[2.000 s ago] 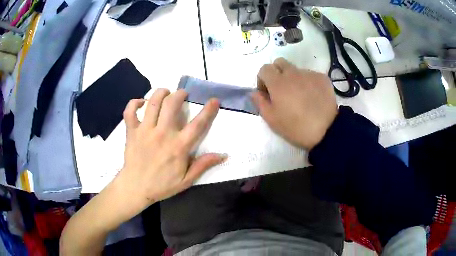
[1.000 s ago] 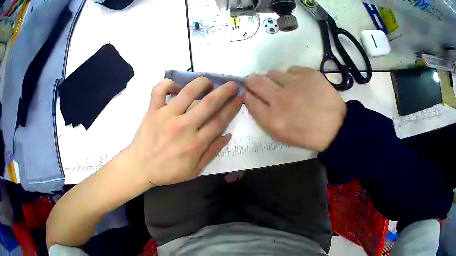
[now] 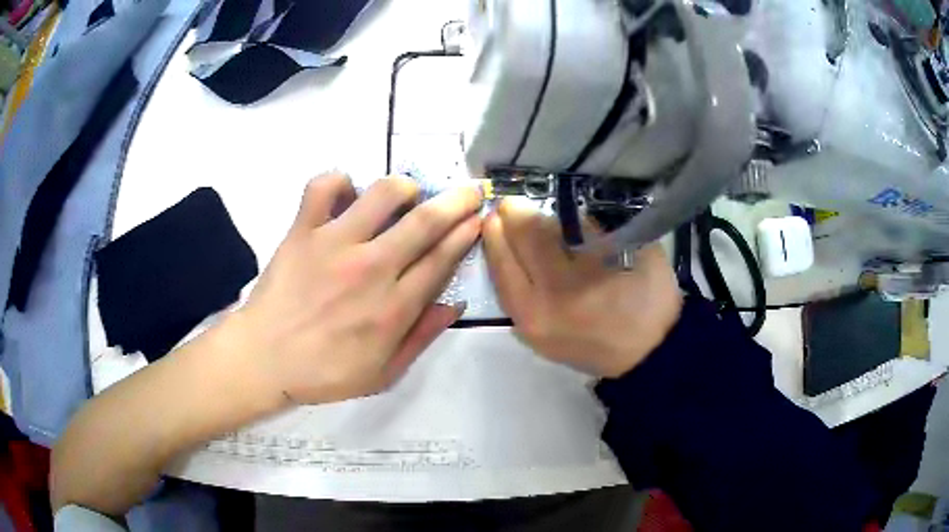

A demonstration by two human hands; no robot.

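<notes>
The small grey-blue denim piece (image 3: 425,185) lies at the needle area, mostly hidden under my fingers. My left hand (image 3: 349,286) is palm down, its fingertips pressing the piece flat from the left. My right hand (image 3: 588,296) has its fingertips on the piece's right end, touching my left fingertips, and is partly covered by the machine head. The white sewing machine head (image 3: 614,94) stands over my fingertips; the needle tip cannot be made out.
A black fabric stack (image 3: 172,272) lies left of my left hand. Sewn pieces (image 3: 260,71) curl behind it. Denim panels (image 3: 62,223) cover the left edge. Scissors (image 3: 744,275), a small white case (image 3: 785,246) and a dark rectangle (image 3: 851,341) lie right.
The view has shifted, with more of the machine head now in sight. Both hands have carried the denim piece from the table front to under the head, fingertips close together.
</notes>
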